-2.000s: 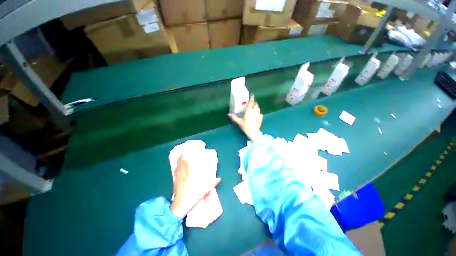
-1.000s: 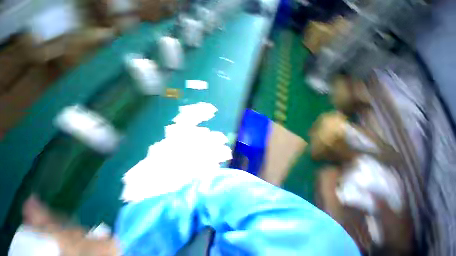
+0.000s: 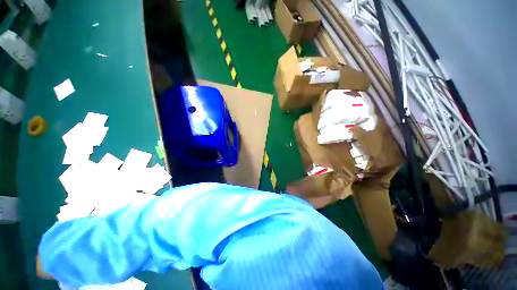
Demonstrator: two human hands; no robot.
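A loose heap of small white leaflets (image 3: 107, 178) lies on the green work surface at the left, partly under my right sleeve. The light blue sleeve crosses the bottom of the view. Only a sliver of my right hand (image 3: 42, 267) shows past the cuff at the lower left, so its fingers and anything in them are hidden. My left hand is out of the picture. Several white cartons (image 3: 17, 50) stand along the belt at the left edge. A yellow-orange tape roll (image 3: 37, 126) and a single white leaflet (image 3: 64, 89) lie near the heap.
A blue plastic stool (image 3: 205, 116) stands beside the bench edge, by a flat brown cardboard sheet (image 3: 254, 119). On the green floor, an open brown box (image 3: 391, 148) holds white cartons with red marks. Another open box (image 3: 309, 85) is behind it. White tubes and black bars are at the right.
The view has swung right towards the floor and boxes, and is sharper. Both hands showed earlier, one at a carton on the belt and one on the flat cartons; now only a sliver of one shows.
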